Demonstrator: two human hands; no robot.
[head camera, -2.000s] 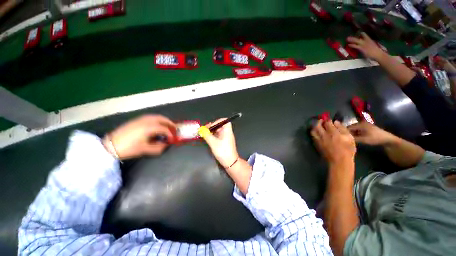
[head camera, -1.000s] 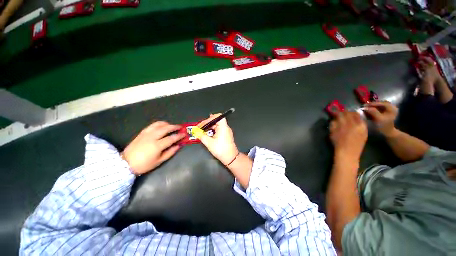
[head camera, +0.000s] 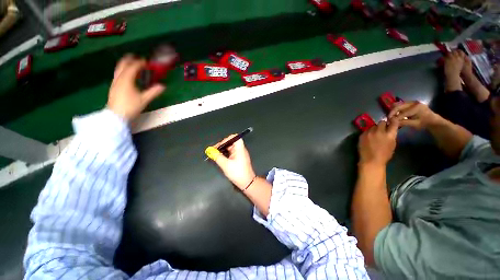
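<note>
My left hand (head camera: 127, 90) is blurred, out over the green belt at the left. A blurred red unit (head camera: 162, 63) is between its fingers and thumb, above the belt. My right hand (head camera: 236, 164) is over the dark bench, holding the pen-like tool (head camera: 229, 143). Its yellow section (head camera: 212, 153) is at my fingertips, with a thin tip beyond it to the lower left and the black shaft slanting up to the right. No red unit is under the tool.
Several red units with white panels (head camera: 206, 72) lie on the green belt (head camera: 186, 30). A white rail (head camera: 186, 109) separates belt and bench. At the right, a neighbour's hands (head camera: 379, 139) are beside red parts (head camera: 364, 122). Another person's hands (head camera: 455, 68) are farther right.
My left hand has moved from the bench up over the belt with the red unit, away from the tool. My right hand has moved slightly down and left, still holding the tool.
</note>
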